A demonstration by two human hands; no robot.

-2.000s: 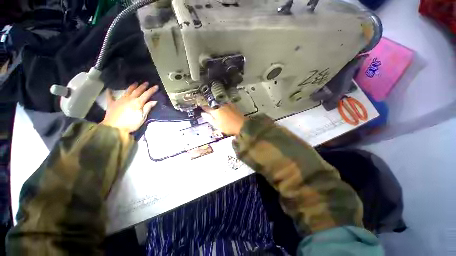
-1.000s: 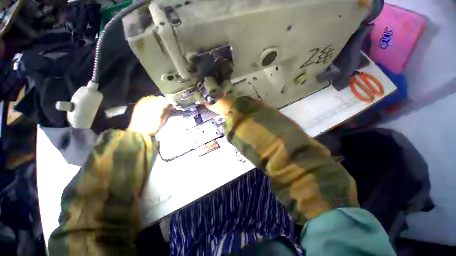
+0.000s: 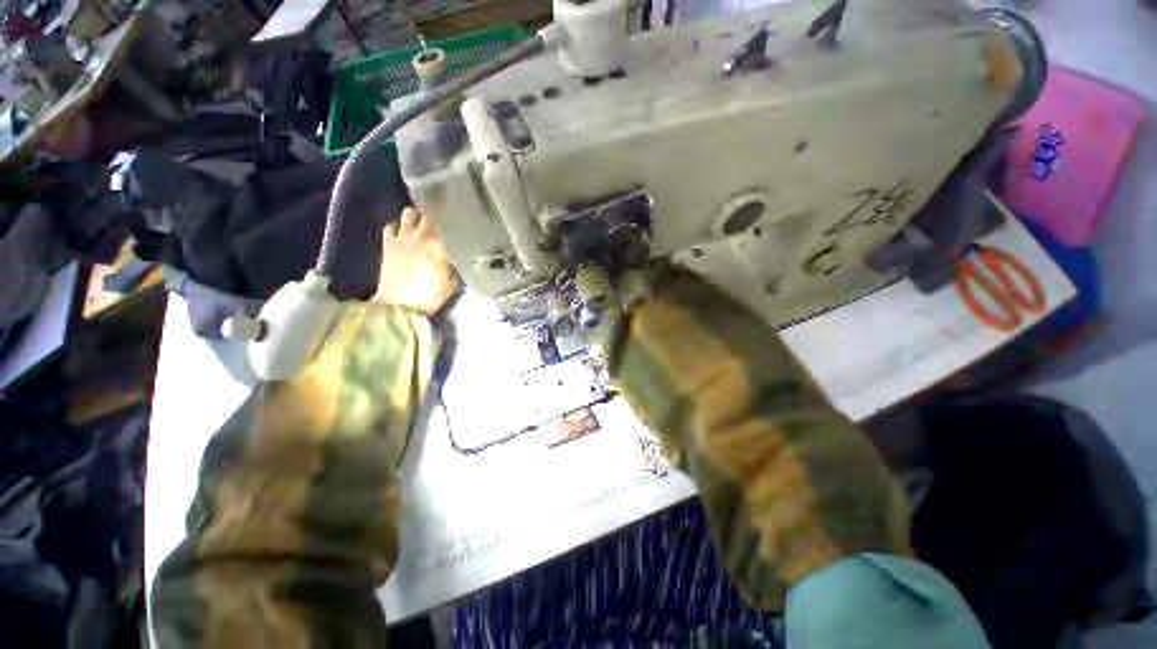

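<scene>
The cream sewing machine head [image 3: 711,165] stands over the white table, with tension knobs [image 3: 589,287] at its left front. The presser foot area [image 3: 548,340] and the bright needle plate [image 3: 527,396] show no cloth on them. My left hand [image 3: 416,264] is left of the machine's left end, at the edge of the black cloth [image 3: 273,228]; its fingers point away from me, and whether it grips the cloth is unclear. My right hand is hidden behind its camouflage sleeve [image 3: 723,406] and the tension knobs, close to the machine head.
A gooseneck lamp [image 3: 294,327] stands left of the needle area. Orange-handled scissors [image 3: 1000,289] lie at the table's right end. A pink packet [image 3: 1078,152] is beyond them. A green basket [image 3: 476,53] is behind. Dark cloth [image 3: 1034,507] lies at lower right.
My left hand has moved from beside the needle area to the far left of the machine head. My right hand has gone out of sight by the knobs. The view has shifted, showing the green basket.
</scene>
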